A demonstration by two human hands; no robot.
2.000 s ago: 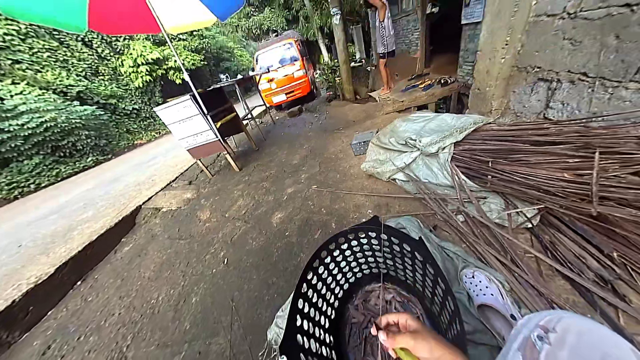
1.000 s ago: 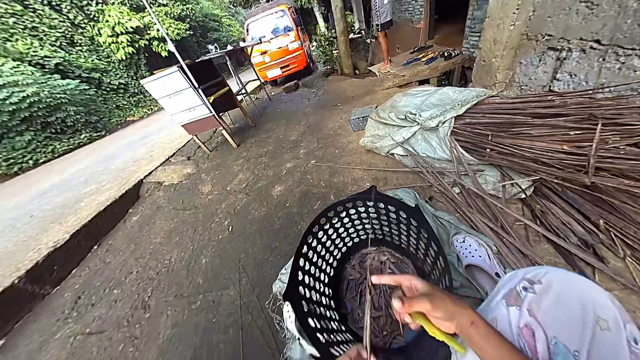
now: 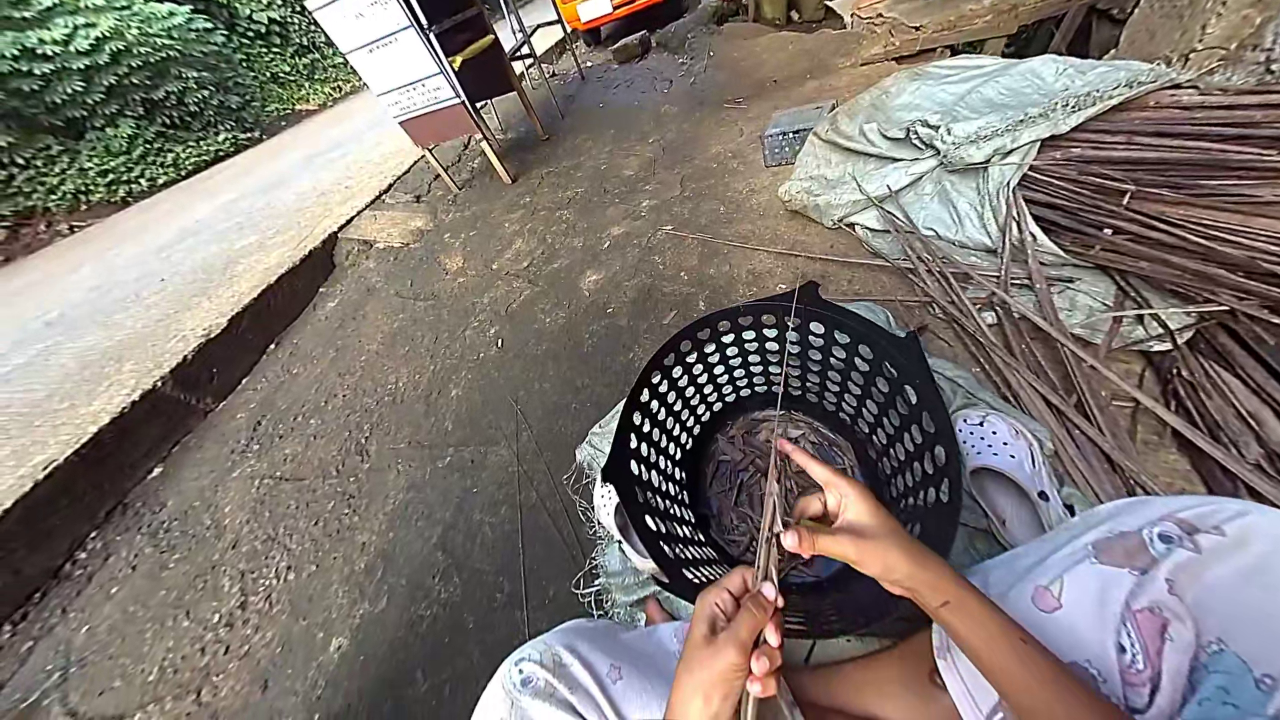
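A dry, narrow palm leaflet (image 3: 768,530) runs upward from my left hand (image 3: 735,635), whose fingers are closed around it. Just above, my right hand (image 3: 850,525) meets the strip with its thumb, while the index finger points up along it; whether a tool is in the palm is hidden. A thin rib (image 3: 792,350) extends past the fingertips over the black perforated plastic basket (image 3: 940,440). Brown leaf scraps (image 3: 735,480) lie in the bottom of the basket, which stands between my knees.
Long dried palm leaflets (image 3: 1180,200) lie in a heap at the right, partly over a pale woven sack (image 3: 920,130). A white clog (image 3: 1000,470) is beside the basket. A grey block (image 3: 790,132) sits on the ground, and a drawer cabinet (image 3: 400,60) stands near the road edge (image 3: 250,320).
My left hand has come up into view, holding the leaflet. The yellow-handled thing seen in my right hand earlier no longer shows. The view has tilted down.
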